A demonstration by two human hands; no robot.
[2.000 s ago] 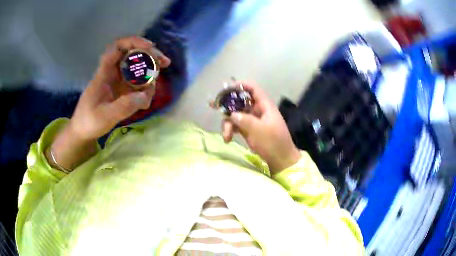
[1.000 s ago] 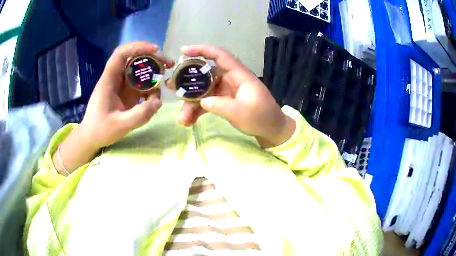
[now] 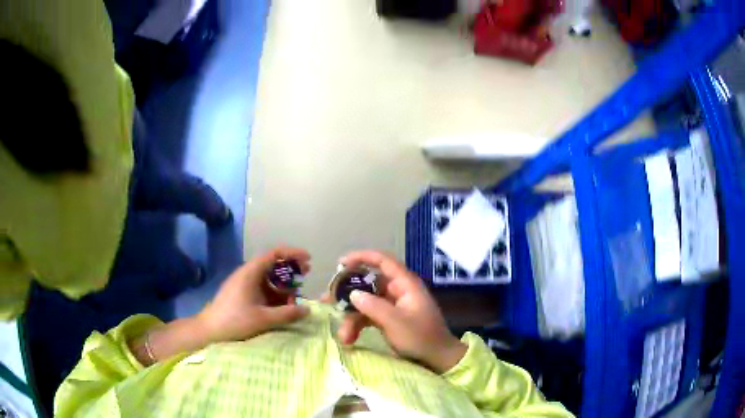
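Note:
My left hand point(image 3: 249, 295) holds a round smartwatch head point(image 3: 284, 276) by its rim, in front of my smock. Its dark face shows small pinkish text. My right hand point(image 3: 400, 310) holds a second smartwatch head point(image 3: 356, 286) with a light metal rim. Its face is dark with small lit text, and pale film tabs sit at its edge. My right thumb lies over the lower part of this face. The two watch heads are side by side and apart.
A person in a yellow smock point(image 3: 57, 212) is at the left. A stack of blue-edged trays point(image 3: 425, 237) with a white sheet point(image 3: 472, 233) on top stands right of my hands. A blue rack point(image 3: 600, 269) holds white trays at the right. Red items point(image 3: 515, 28) lie on the floor ahead.
Both hands now appear lower in the view, still holding the watch heads. The view has shifted: the tray stack shows nearer my hands, the black trays are mostly out of view, and a person has appeared at left.

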